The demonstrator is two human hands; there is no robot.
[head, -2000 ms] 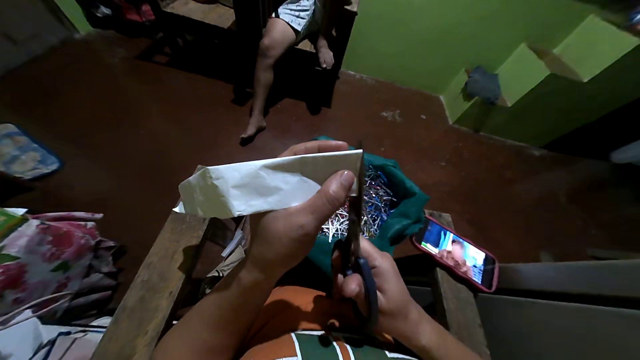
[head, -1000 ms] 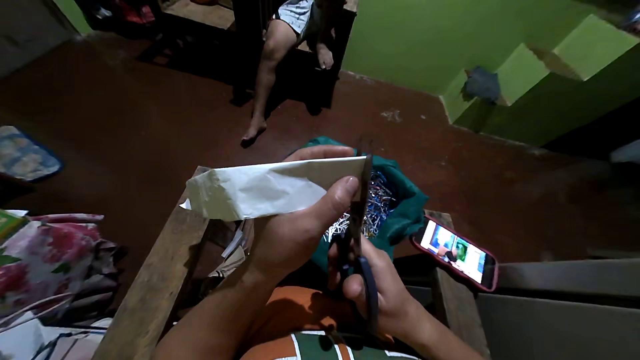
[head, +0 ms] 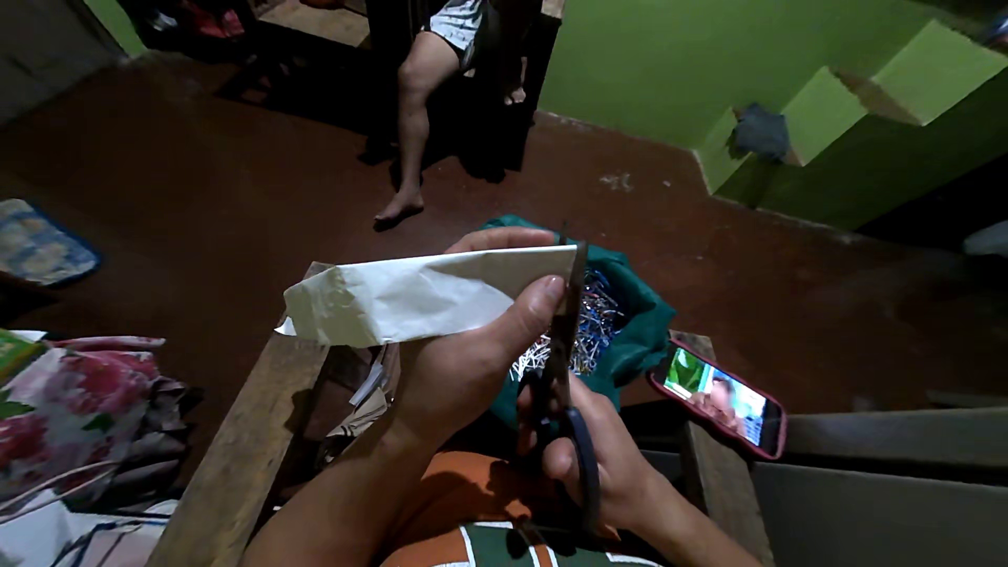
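My left hand grips a long folded strip of whitish paper between thumb and fingers. My right hand has its fingers through the dark handles of a pair of scissors. The scissor blades point upward at the right end of the paper, the tips slightly apart. Below and behind the hands is a green bag, its mouth spread wide, holding many thin cut strips in white, blue and other colours.
A phone with a lit screen lies on the wooden board at right. Another board runs along the left, near floral cloth. Ahead, a person's bare leg rests on the red floor. Green steps stand at right.
Two seconds ago the paper's right end and the scissors were slightly farther left; both have shifted a little to the right. The picture on the phone screen has changed.
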